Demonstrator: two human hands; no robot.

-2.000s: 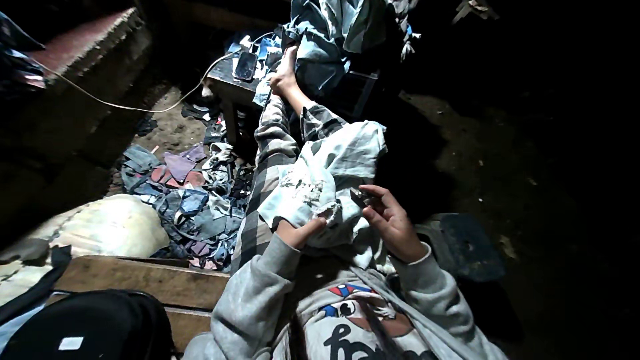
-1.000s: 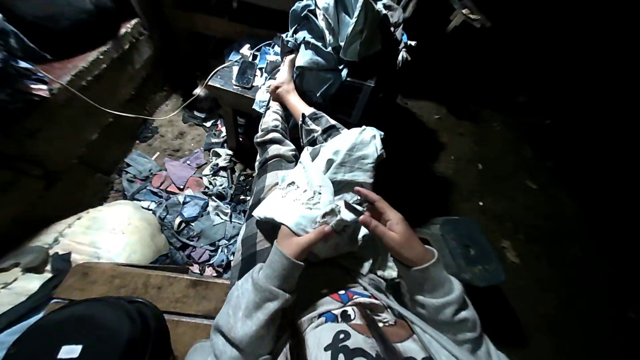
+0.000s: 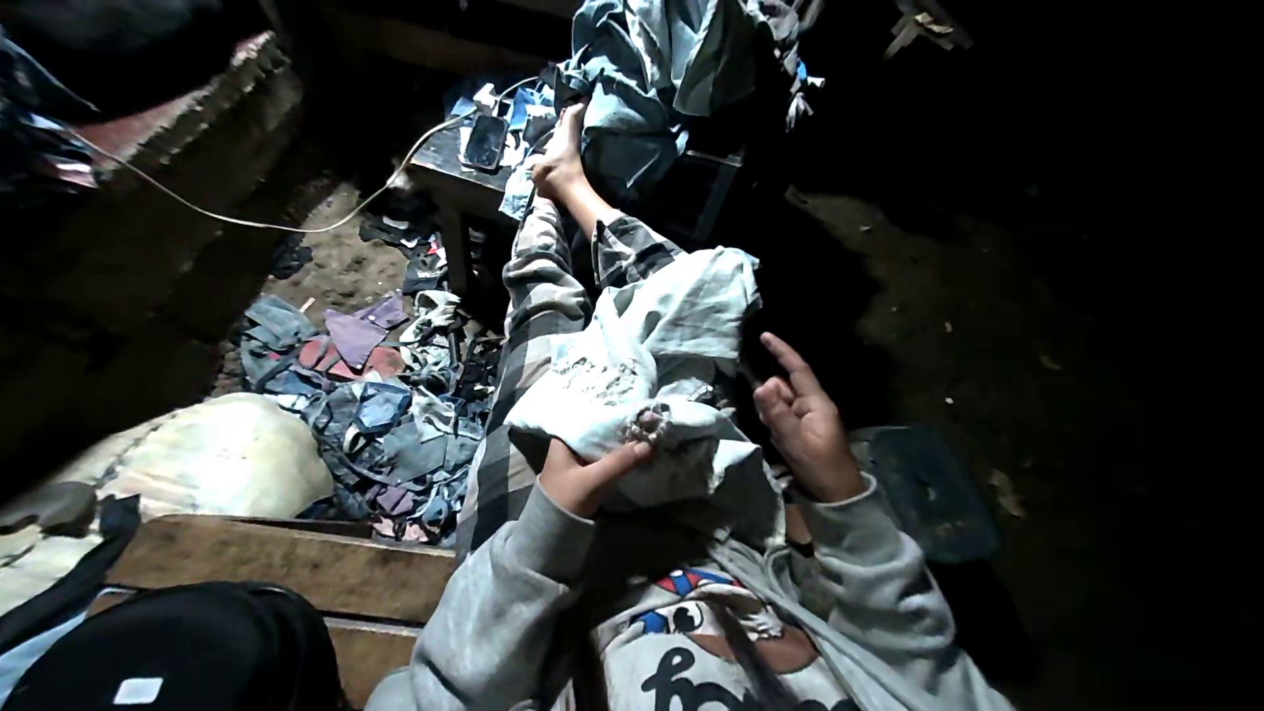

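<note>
A pale, light-blue cloth garment (image 3: 691, 306) lies bunched over my lap, on top of plaid trousers. My left hand (image 3: 592, 476) is partly under its near edge, with the thumb pressing the fabric beside a small frayed hole (image 3: 647, 423). A rough, ragged patch shows on the cloth farther up. To the right of the garment, my right hand (image 3: 805, 425) is raised off the cloth, index finger extended and the other fingers curled. Whether something small or thin is pinched in it cannot be told.
Fabric scraps (image 3: 395, 425) cover the floor at left, beside a stuffed pale sack (image 3: 217, 456). A low table (image 3: 449, 178) holds a phone (image 3: 485, 141) and blue cloth (image 3: 642, 118). A white cable (image 3: 316, 229) hangs to the left. A wooden bench (image 3: 296, 563) and dark plastic container (image 3: 928, 494) flank me.
My right hand has moved away from the cloth to the right; before, it was at the fabric close to my left hand. The frayed hole now shows by my left thumb.
</note>
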